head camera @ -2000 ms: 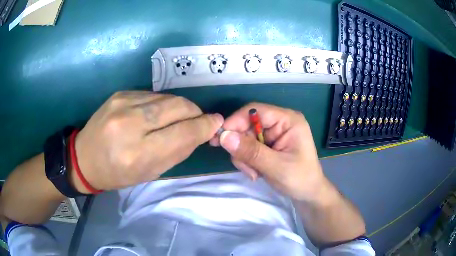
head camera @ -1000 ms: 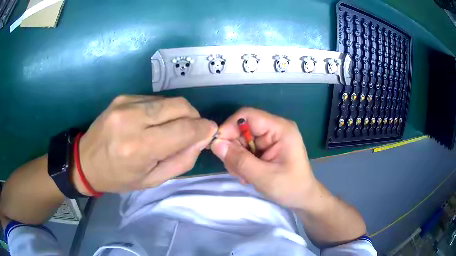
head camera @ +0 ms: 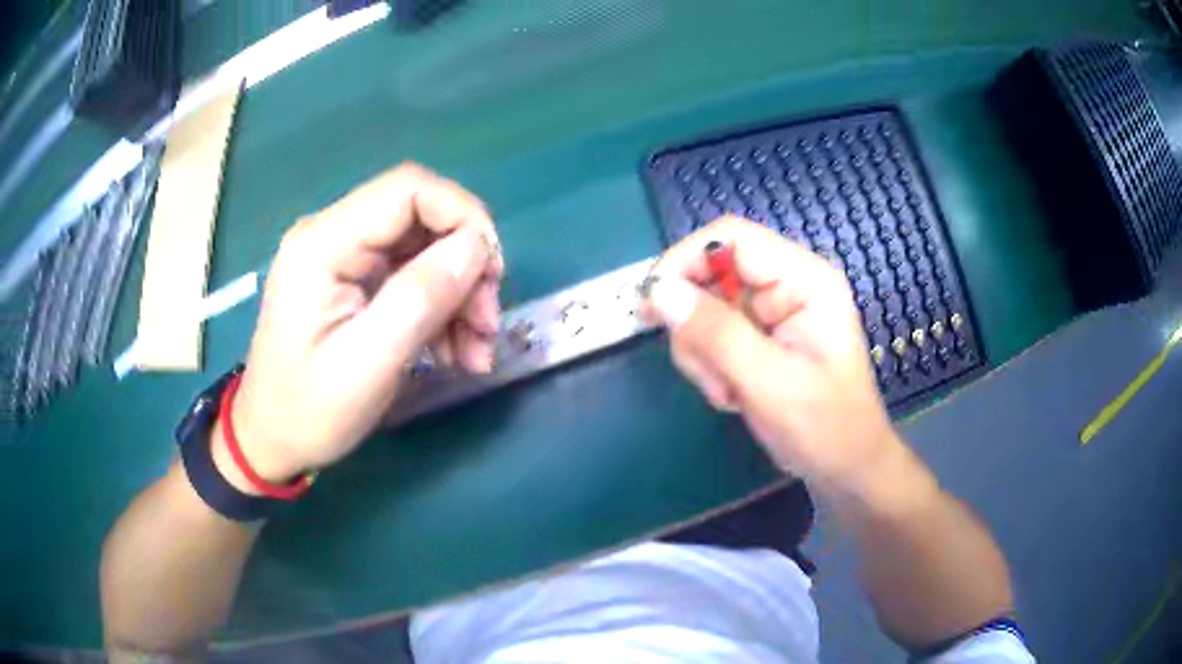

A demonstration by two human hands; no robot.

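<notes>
A silver-white strip plate [head camera: 570,315] with round openings lies on the green bench, slanting up to the right. Both hands are above it and hide its ends. My left hand [head camera: 370,324] is over its left part, thumb and fingers curled together; whether a small part is between them is not clear. My right hand [head camera: 784,344] holds the red-tipped tool [head camera: 725,271] against the fingers. A small metal part [head camera: 647,285] seems pinched at its thumb and fingertip. The black blister tray [head camera: 804,169] is behind my right hand, with brass-coloured inserts [head camera: 918,337] in its near row.
A stack of black trays [head camera: 1102,169] stands at the right. At the left are a cardboard strip [head camera: 185,247], white tape [head camera: 231,297], grey strip plates side by side [head camera: 81,279] and a tall dark stack [head camera: 126,65]. The bench edge [head camera: 583,560] curves near my body.
My hands were together at the fingertips and are now apart, raised over the strip plate. The view has shifted and turned, showing more of the bench's left side. The tool remains in my right hand.
</notes>
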